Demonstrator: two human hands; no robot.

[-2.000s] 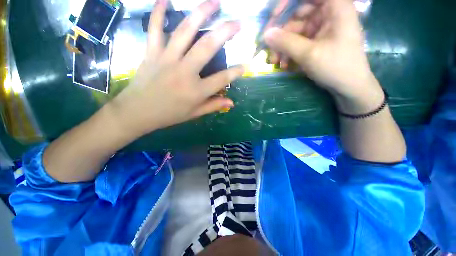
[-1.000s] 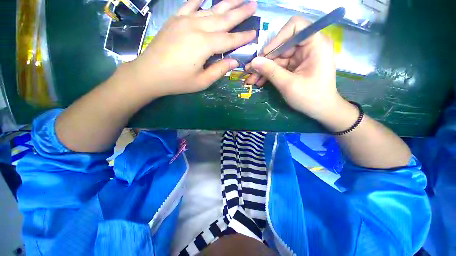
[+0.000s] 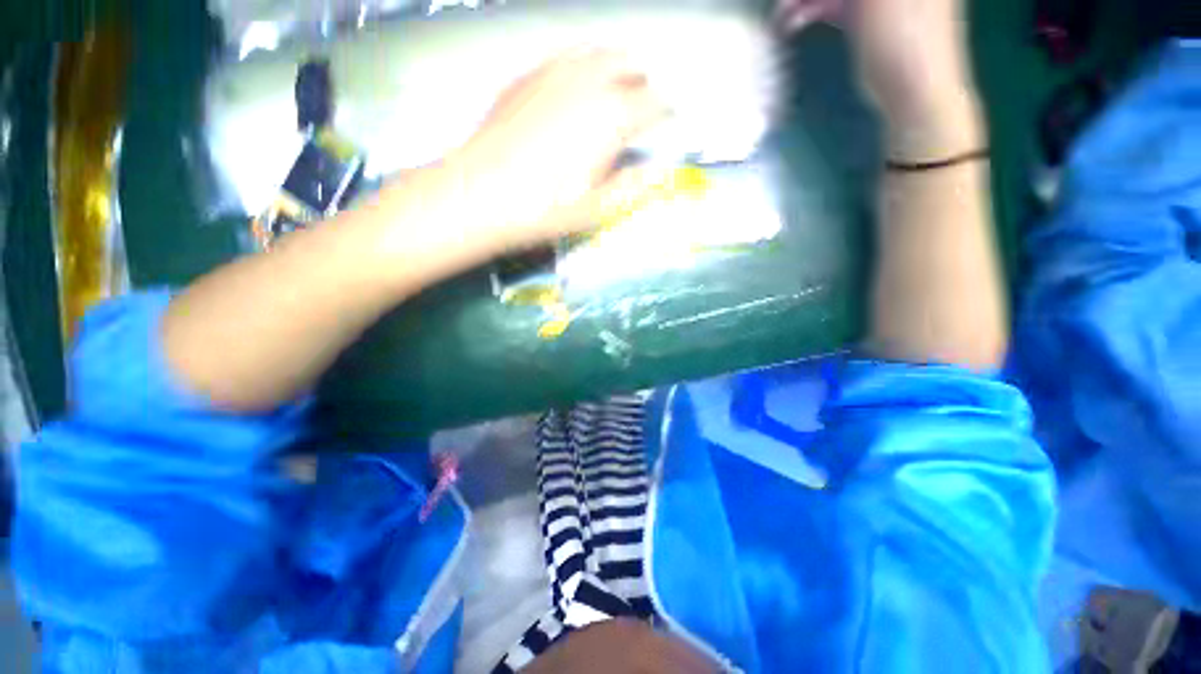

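My left hand [image 3: 566, 132] is blurred and lies over the bright sheets; whether it holds something cannot be told. A dark LCD module [image 3: 527, 267] shows partly below my left forearm, with its orange-gold flex cable [image 3: 553, 316] toward the near bench edge. Another LCD module [image 3: 320, 177] lies to the left, partly behind my forearm. My right hand [image 3: 896, 26] is reached far forward, cut off by the top edge and blurred. The tweezers cannot be made out.
White glaring sheets [image 3: 422, 92] lie under and beyond my left hand, with yellow tape pieces [image 3: 685, 182] on them. A long amber bundle [image 3: 90, 211] lies at the left. A small black part [image 3: 314, 92] is beyond the left module. A person's blue sleeve [image 3: 1120, 290] is at the right.
My right hand has moved from the module's flex cable up and away to the top edge. My left hand has lifted off or shifted from the module, which is now mostly beneath the forearm.
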